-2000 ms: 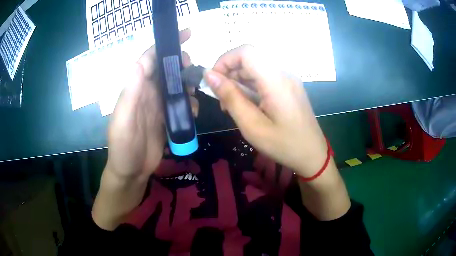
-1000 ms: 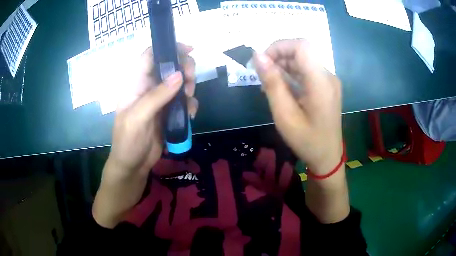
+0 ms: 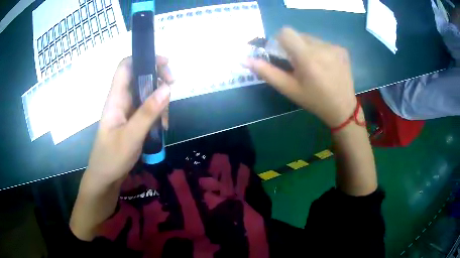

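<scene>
My left hand (image 3: 132, 113) holds the black handheld device (image 3: 144, 53) upright, its turquoise ends showing at top and bottom. My left thumb lies on the grip beside a small silver-grey label (image 3: 146, 84). My right hand (image 3: 307, 70) is over the right end of the round sticker sheet (image 3: 207, 45), with a small dark and pale item (image 3: 262, 48) at its fingertips. That item is blurred, so I cannot tell exactly what it is. The rectangular label sheet (image 3: 75, 36) lies behind the device to the left.
Plain white sheets (image 3: 65, 108) lie at the left of the dark green bench (image 3: 212, 113). More white paper (image 3: 382, 25) lies at the back right. Another person's grey-clothed leg (image 3: 428, 95) and a red stool (image 3: 401, 128) are at the right. The green floor has yellow marks (image 3: 297, 165).
The view has shifted to the right. My right hand has moved right, away from the device, with the item at its fingertips. My left thumb has come down onto the grip, and the device's top end now shows.
</scene>
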